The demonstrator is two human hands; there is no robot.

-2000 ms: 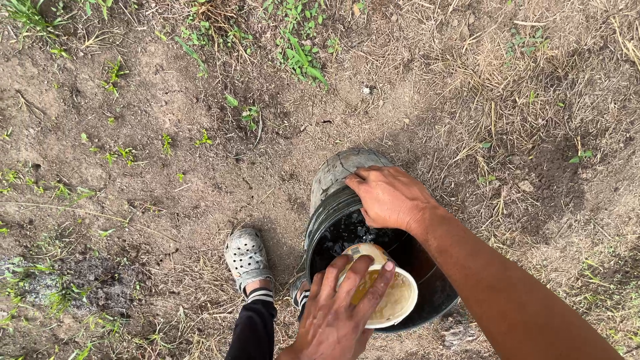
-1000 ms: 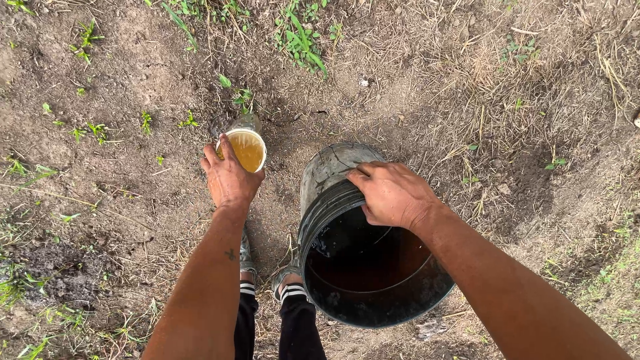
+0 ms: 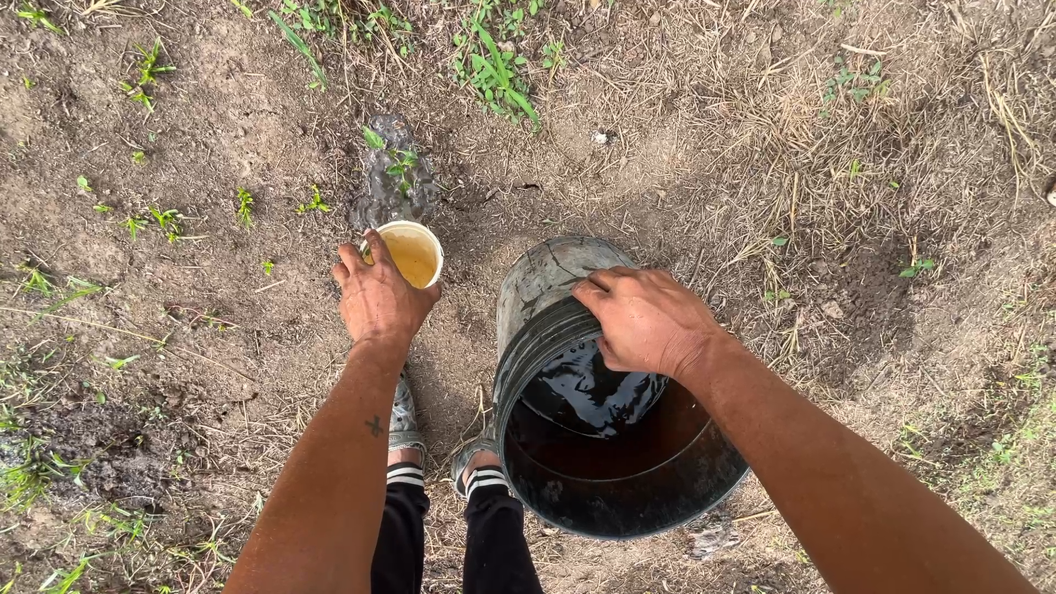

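My left hand (image 3: pixel 381 299) holds a small white-rimmed plastic tub (image 3: pixel 415 256) by its side, tilted, with yellowish liquid or a yellowish inside showing. The tub is left of the bucket, at the lower edge of a puddle (image 3: pixel 396 186) around a small green plant (image 3: pixel 402 162). My right hand (image 3: pixel 652 320) grips the upper rim of a large black plastic bucket (image 3: pixel 627 511), its fingers over the edge. The bucket leans toward me, its outside grey with dried dirt, and dark liquid (image 3: pixel 590 392) with ripples lies inside it.
My feet in patterned clogs (image 3: pixel 404 417) stand left of the bucket. Dry soil with straw surrounds them. Green weeds (image 3: pixel 495 74) grow farther ahead, and a dark damp patch (image 3: pixel 124 454) lies at the lower left. A small white bit (image 3: pixel 601 138) lies beyond the bucket.
My left hand has moved the tub from the bucket out to the left. Wet ground now shows around the small plant, where it looked dry two seconds ago. My right hand has stayed on the rim.
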